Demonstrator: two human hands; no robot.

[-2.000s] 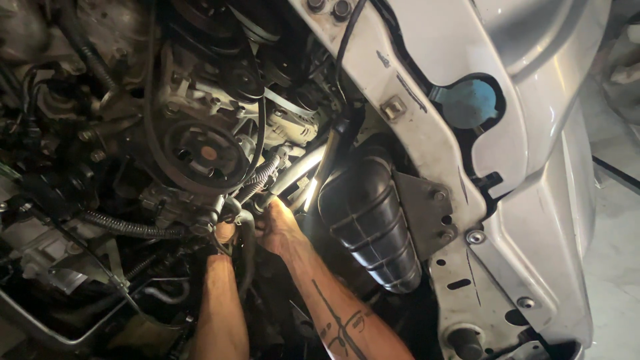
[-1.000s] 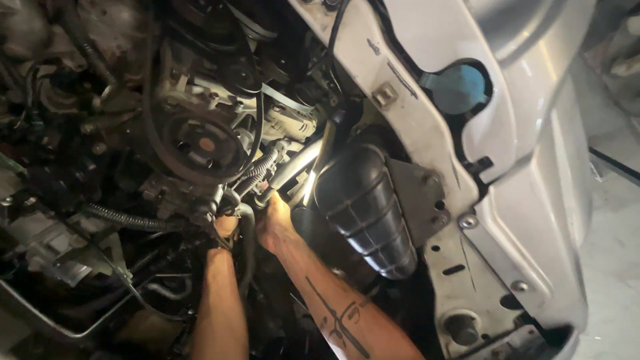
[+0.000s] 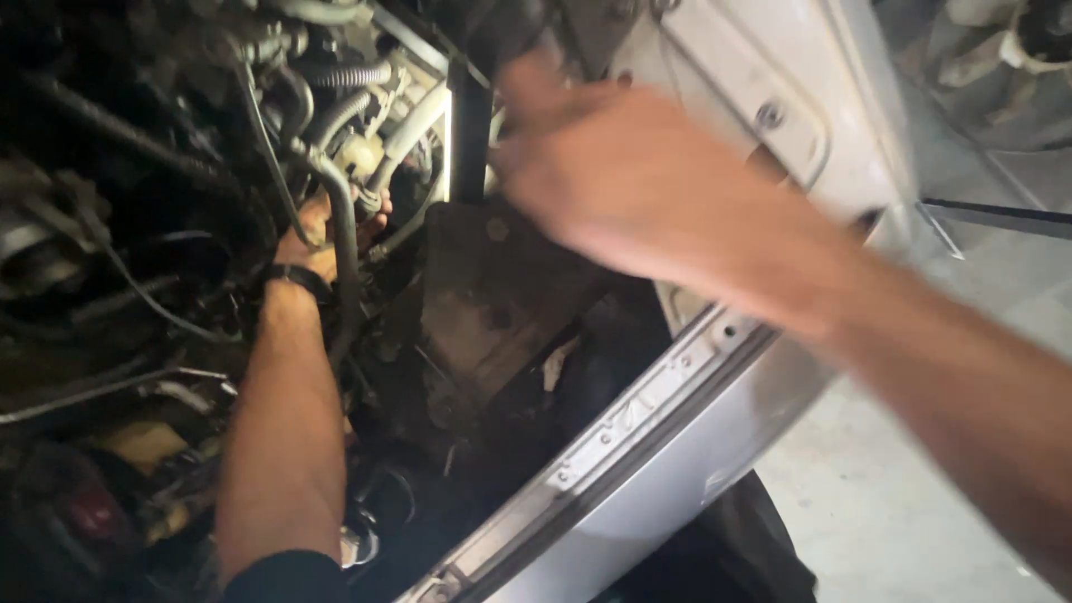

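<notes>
Deep among hoses in the engine bay, my left hand [image 3: 322, 234], with a dark band on its wrist, reaches behind a rubber hose [image 3: 342, 226]. Its fingers are at a hose end with a clamp [image 3: 368, 198], below a pale plastic fitting [image 3: 360, 157]; their grip is partly hidden. My right hand [image 3: 578, 151] is blurred and raised over the bay's right side, close to a lit work light [image 3: 469, 134] with a dark body. Whether the right fingers hold anything does not show.
A silver fender edge [image 3: 620, 427] runs diagonally at the lower right, beside a dark plastic panel [image 3: 502, 293]. Corrugated tubing [image 3: 347, 75] and thin cables cross the bay. A dark bar [image 3: 997, 218] lies over the pale floor [image 3: 904, 469] at the right.
My right hand has come away from beside my left hand among the hoses and moved up to the right. The left hand remains down in the bay. The view has shifted a lot.
</notes>
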